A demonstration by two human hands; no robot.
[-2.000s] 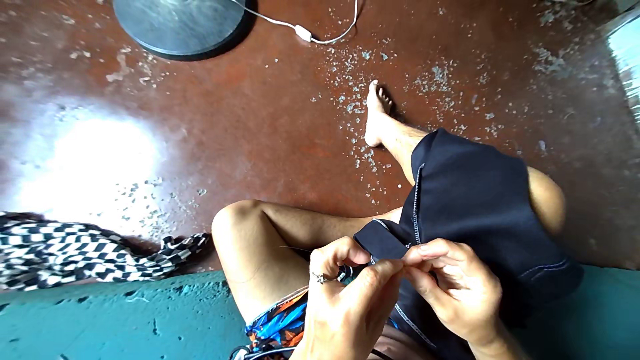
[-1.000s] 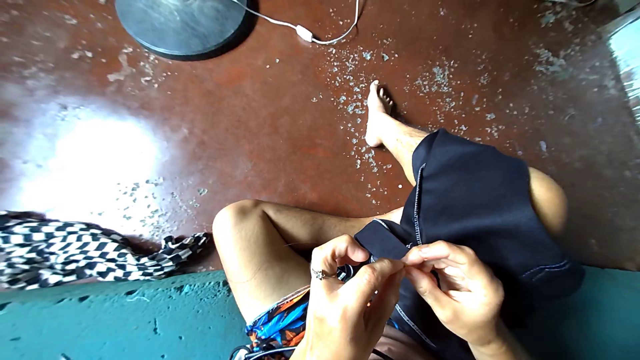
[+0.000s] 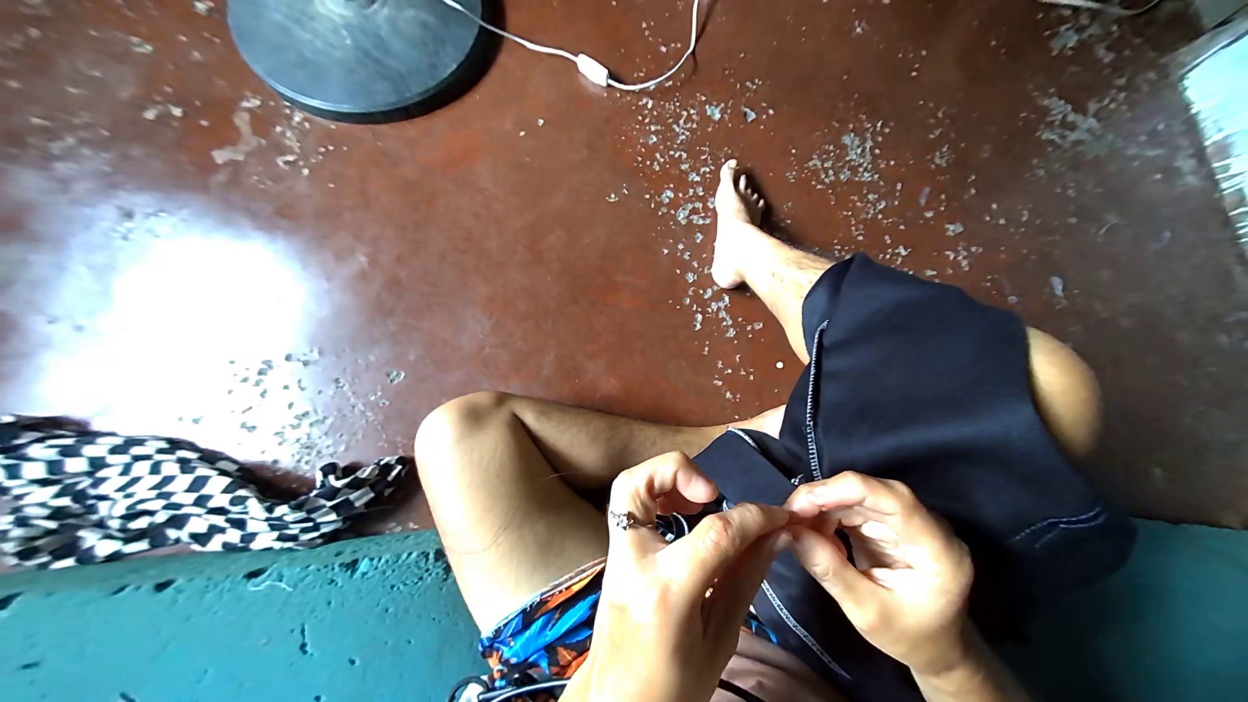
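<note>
A dark cloth garment (image 3: 926, 380) with pale overlocked seams lies across my lap and one leg. My left hand (image 3: 682, 556), with a ring on one finger, meets my right hand (image 3: 877, 556) above the cloth. Thumbs and fingers of both hands are pinched together, tip to tip. Whatever is between the fingertips is too small or hidden to make out. Part of the dark cloth lies just behind and under the hands, and some black-and-white stuff shows beneath my left hand.
I sit on a teal ledge (image 3: 244, 624) with worn paint. A checkered cloth (image 3: 166, 497) lies at the left against it. On the red floor (image 3: 507, 244) stand a round dark base (image 3: 361, 49) and a white cable with an inline switch (image 3: 592, 69). Pale flecks mark the floor.
</note>
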